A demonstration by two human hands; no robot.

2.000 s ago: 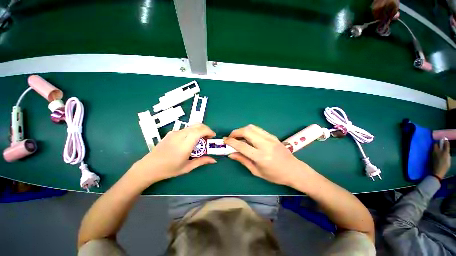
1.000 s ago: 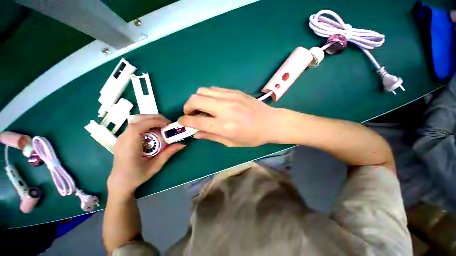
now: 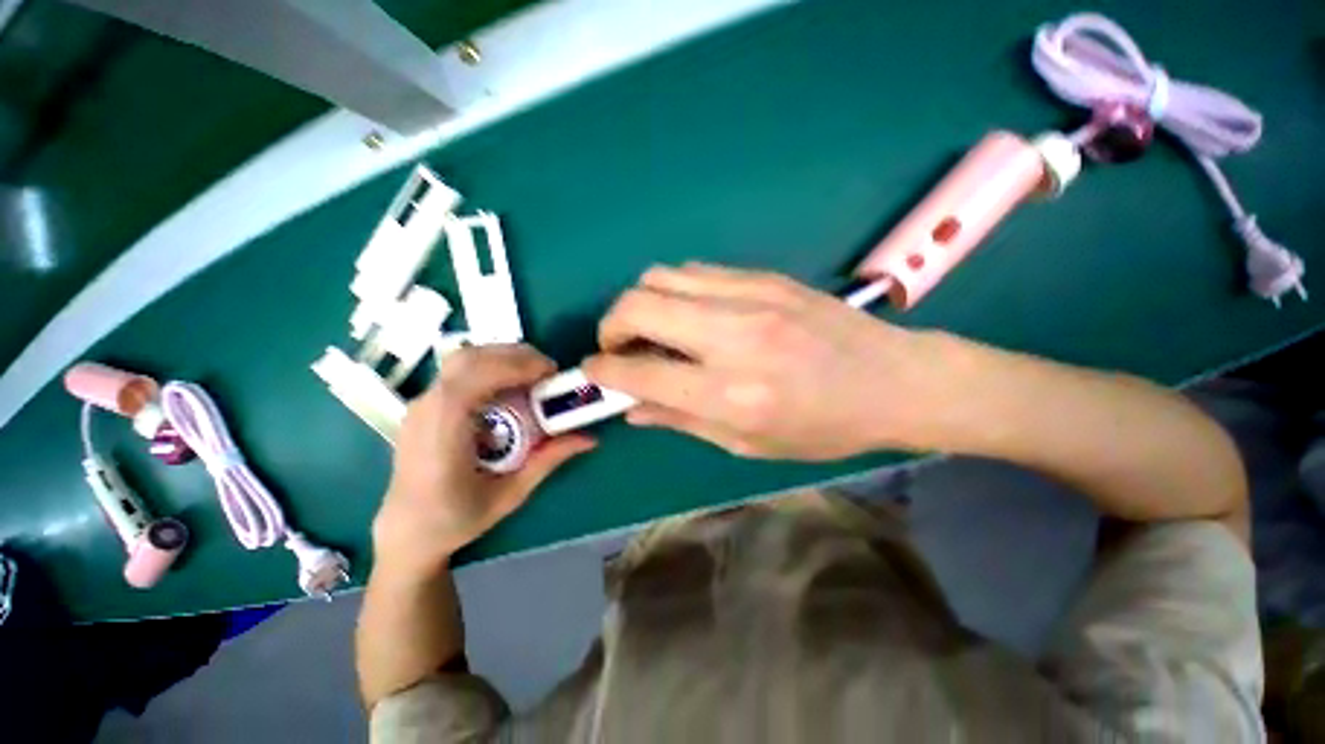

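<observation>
My left hand (image 3: 462, 443) grips the pink hair dryer head (image 3: 504, 432), its round grille facing up. My right hand (image 3: 756, 361) holds the white handle core (image 3: 577, 400) joined to the head; dark parts show through its window, and its far end is hidden under my fingers. A lead runs from under my right hand to the pink handle sleeve (image 3: 952, 221), which lies on the bench with button holes up. Beyond the sleeve lies the tied pale pink power cord (image 3: 1163, 99) with its plug (image 3: 1273, 265).
Several loose white inner covers (image 3: 484, 276) are piled beyond my left hand. Another unfinished dryer (image 3: 156, 552) with its own cord bundle (image 3: 233, 465) lies at the left. A white rail (image 3: 276, 196) with a metal upright (image 3: 313, 58) borders the green bench.
The view has turned and shifted, so things sit at new places in the picture. My right hand now lies further over the handle core. Both hands keep their hold.
</observation>
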